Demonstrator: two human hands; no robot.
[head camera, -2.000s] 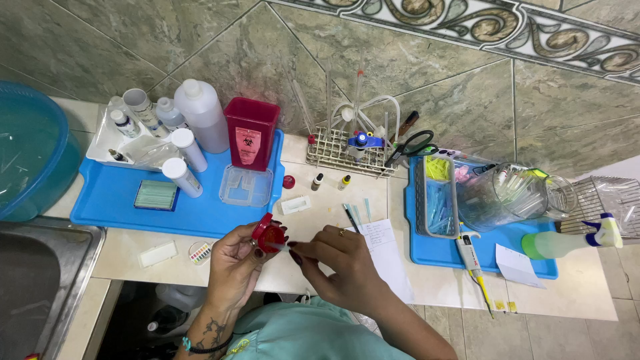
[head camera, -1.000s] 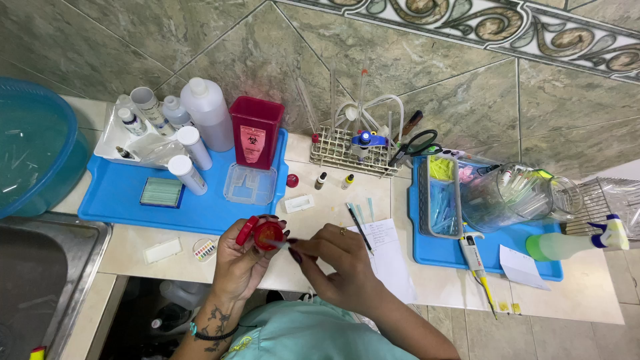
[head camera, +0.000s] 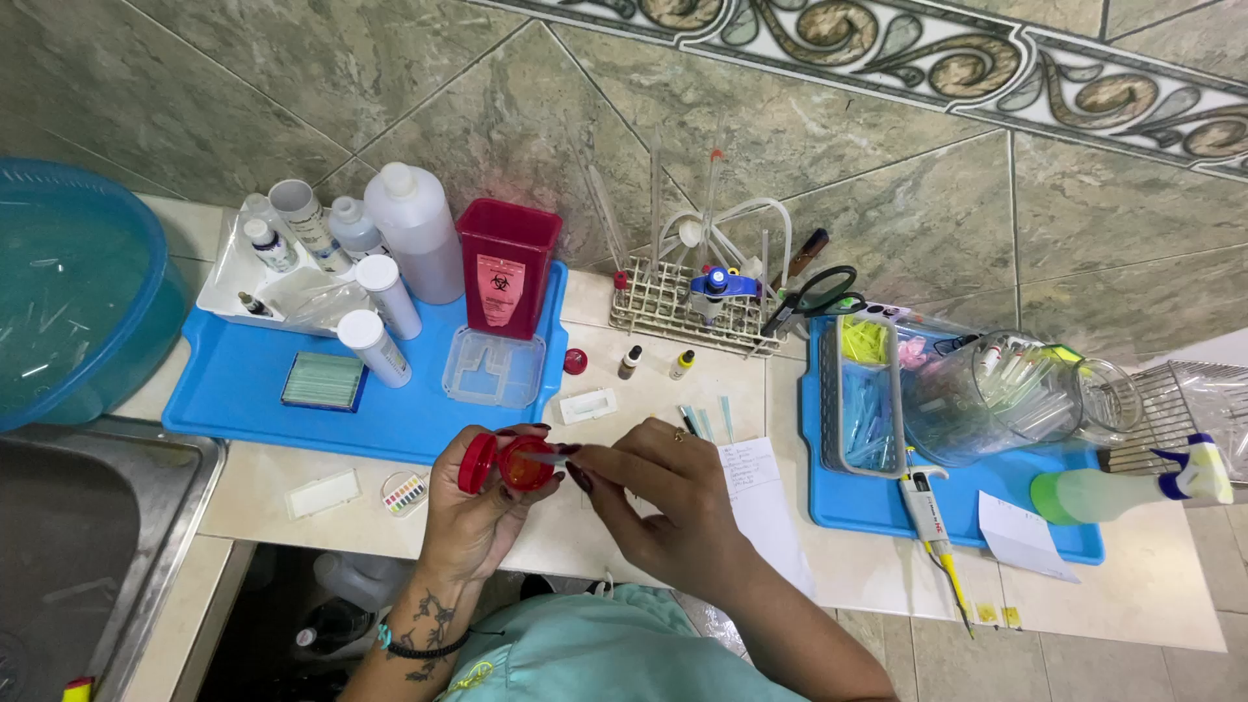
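My left hand (head camera: 478, 536) grips a small red specimen cup (head camera: 526, 464), its red flip lid (head camera: 477, 463) standing open at the left. Orange-brown material shows inside the cup. Between the fingertips of my right hand (head camera: 653, 497) is a thin translucent stick (head camera: 544, 456), its far end over or in the cup; the exact contact cannot be told. Beyond the hands lie a white plastic test cassette (head camera: 588, 406), a red cap (head camera: 575, 362) and two small dropper bottles, one dark with a white cap (head camera: 630, 363), one yellow (head camera: 682, 366). A colour-patch strip (head camera: 404, 494) is left of my left hand.
At the left are a metal sink (head camera: 78, 546), a teal basin (head camera: 161, 322) and a blue tray (head camera: 244, 414) with bottles and a red sharps container (head camera: 510, 263). Behind stands a wire rack (head camera: 634, 317) with tubes. A micropipette (head camera: 923, 507) lies on the right blue tray (head camera: 829, 502), near handwritten paper (head camera: 756, 487).
Both hands stay together at the red cup. The cup has tipped so its open mouth and contents show more than two seconds ago. The stick is still in the right fingers.
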